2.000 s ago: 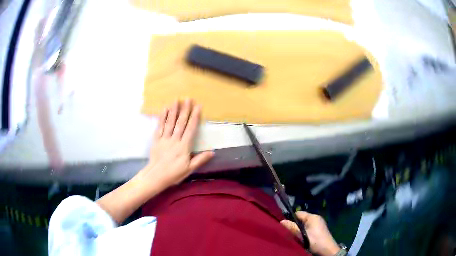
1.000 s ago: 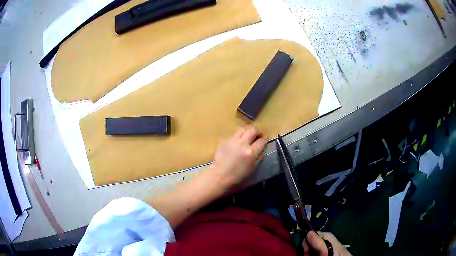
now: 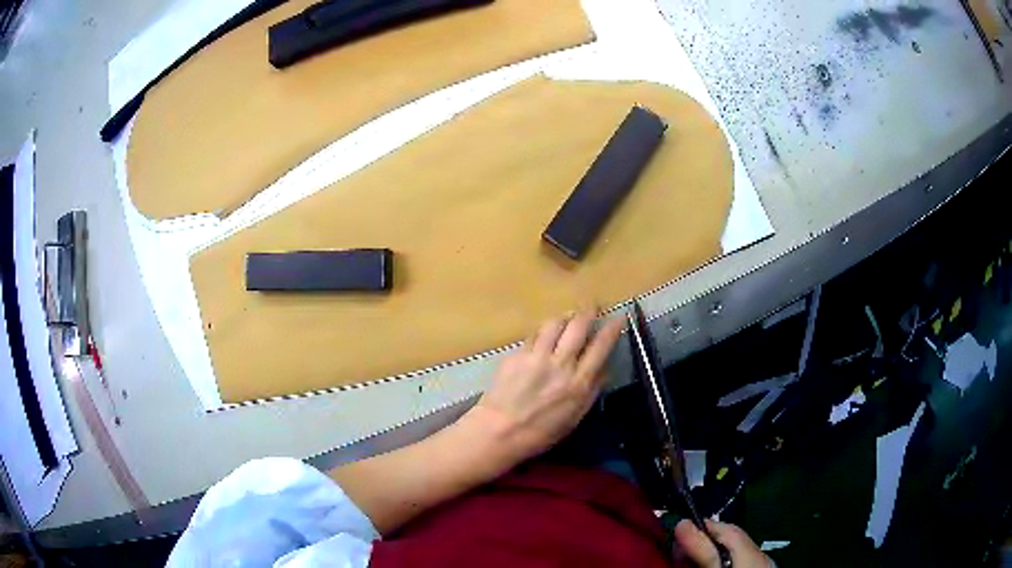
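The near tan card pattern (image 3: 444,211) lies on white marker paper (image 3: 749,216), its near side along the table edge. Two dark pattern weights (image 3: 320,270) rest on it, the second (image 3: 606,183) lying slanted. My left hand (image 3: 549,383) is flat at the card's near edge, fingers spread, gripping nothing. My right hand (image 3: 721,546), cut off by the bottom edge, holds the fabric shears (image 3: 663,427) by the handles. The blade tips are at the card's near edge, just right of my left fingertips. How far the blades are apart is hard to tell.
A farther card pattern (image 3: 366,100) bears a long handled weight (image 3: 355,24) and a black strip (image 3: 178,69). At left lie a silver block (image 3: 69,277), a clear ruler (image 3: 102,438) and white pieces with a black band (image 3: 28,333). Scraps (image 3: 891,472) litter the dark green floor.
Since the blurred earliest frame, my left hand has moved right along the card's edge. Over the last second its fingers have flattened, and the shears' tips stay just right of it.
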